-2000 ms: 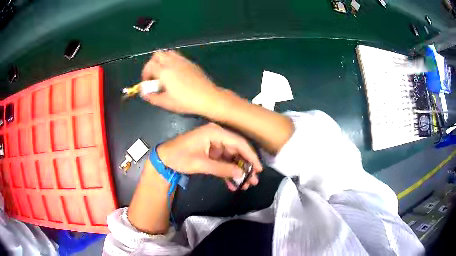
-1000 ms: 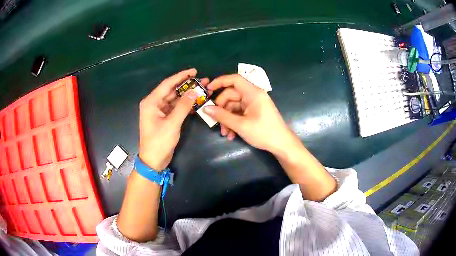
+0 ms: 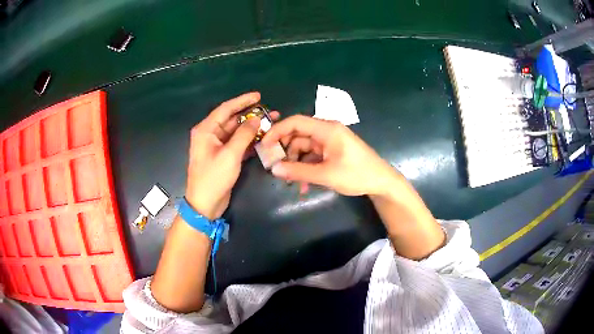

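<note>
My left hand [image 3: 218, 150], with a blue strap on the wrist, holds a small dark watch housing [image 3: 254, 116] with gold-yellow parts inside, between thumb and fingers. My right hand [image 3: 332, 156] holds a white square display module [image 3: 270, 154] by its edges, just below and right of the housing. The display's tail end meets the housing near my left thumb; fingers hide the exact joint. Another display module [image 3: 155, 200] with a gold tail lies on the dark green bench at the left.
An orange-red tray [image 3: 55, 202] with square pockets is at left. A white wipe [image 3: 336, 106] lies beyond my right hand. A white perforated board [image 3: 492, 117] and a translucent syringe with green cap [image 3: 540, 91] are at right. Dark units [image 3: 121, 41] sit on the belt.
My right hand has come back from the left with the display module and met the left hand at the housing. Since one second ago, the display has tilted slightly and the right fingers have shifted.
</note>
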